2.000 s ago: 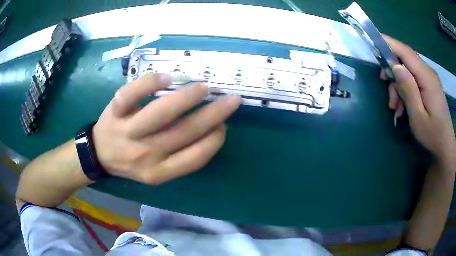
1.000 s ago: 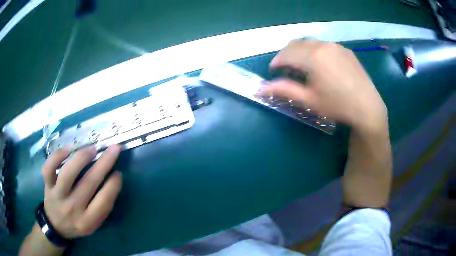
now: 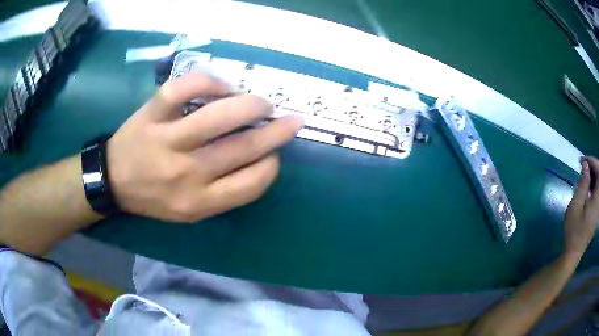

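Observation:
The silver fixture base with plate lies on the green bench, taped at its ends, with a row of small round holes. My left hand lies over its left part and near edge, with fingers bent; whether it holds anything small is hidden. The shiny cover strip with a row of circles lies slanted on the bench just right of the fixture, untouched. My right hand is at the far right edge, partly cut off by the picture; its fingertips and anything in them cannot be made out.
A dark scalloped housing bar lies at the left. A white strip crosses the bench behind the fixture. A thin blue-handled brush lies near my right hand. A small bar lies at the far right.
My right hand has let go of the cover strip and moved right to the picture's edge. The strip now lies on the bench. The camera view has shifted; my left hand stays at the fixture.

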